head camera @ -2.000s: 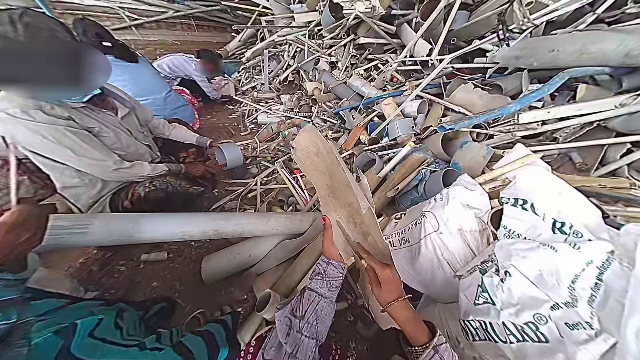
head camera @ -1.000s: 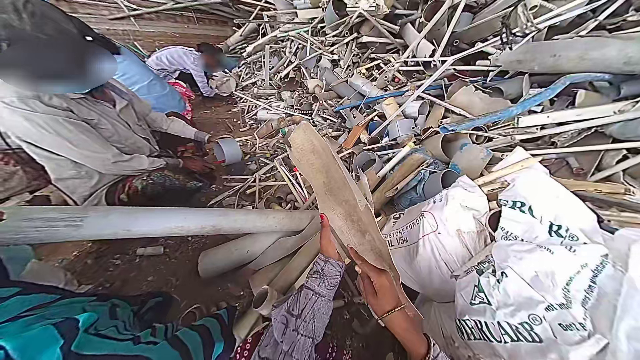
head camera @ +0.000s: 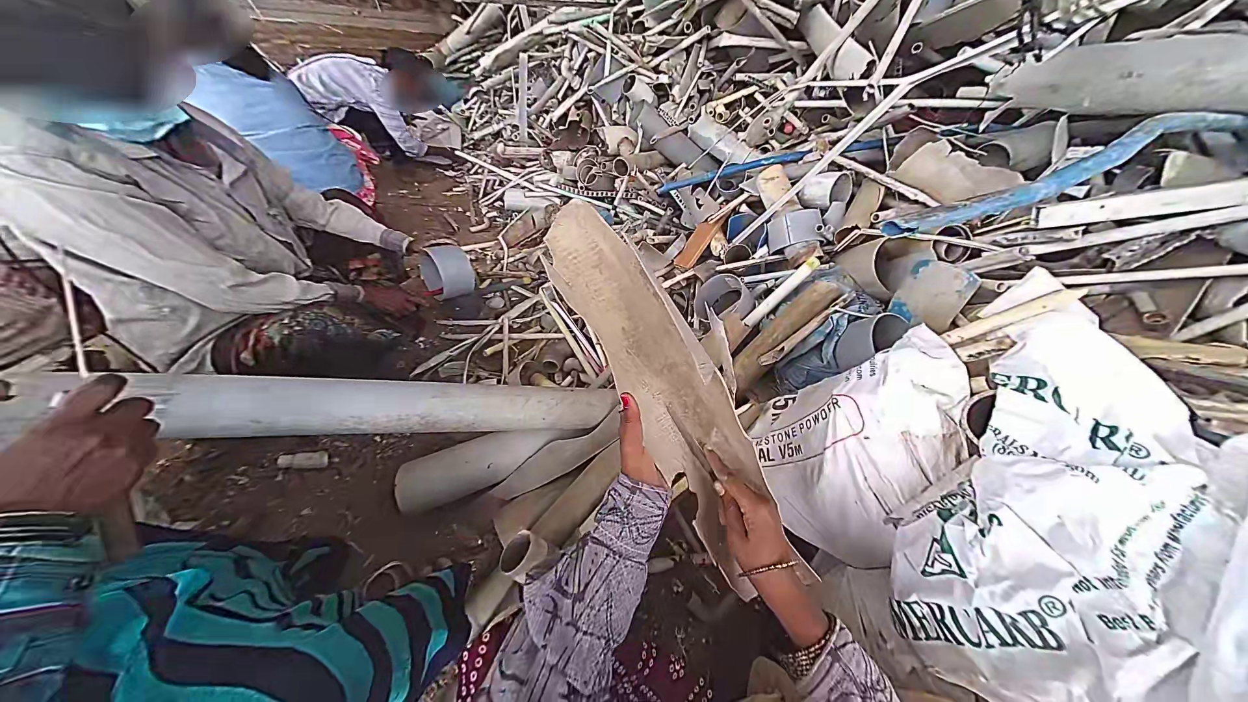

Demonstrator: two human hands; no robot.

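Note:
A long, split piece of dirty beige plastic pipe stands tilted in front of me, its rounded end pointing up and to the left. My left hand grips its left edge, the thumb with a red nail lying against it. My right hand, with a bangle at the wrist, holds the lower right part. Behind the piece lies the end of a long grey pipe, which reaches in from the left. Several more pipes lie on the ground below that one.
A large heap of scrap pipes fills the back and right. White printed sacks stand close on my right. A co-worker's hand is at the long pipe on the left; another person sits behind it near a grey pipe ring. Others crouch farther back.
The long grey pipe's near end has shifted right since the first frame, to behind my piece. The co-worker's hand, out of view one second ago, is back at the left edge. Both my hands keep their hold.

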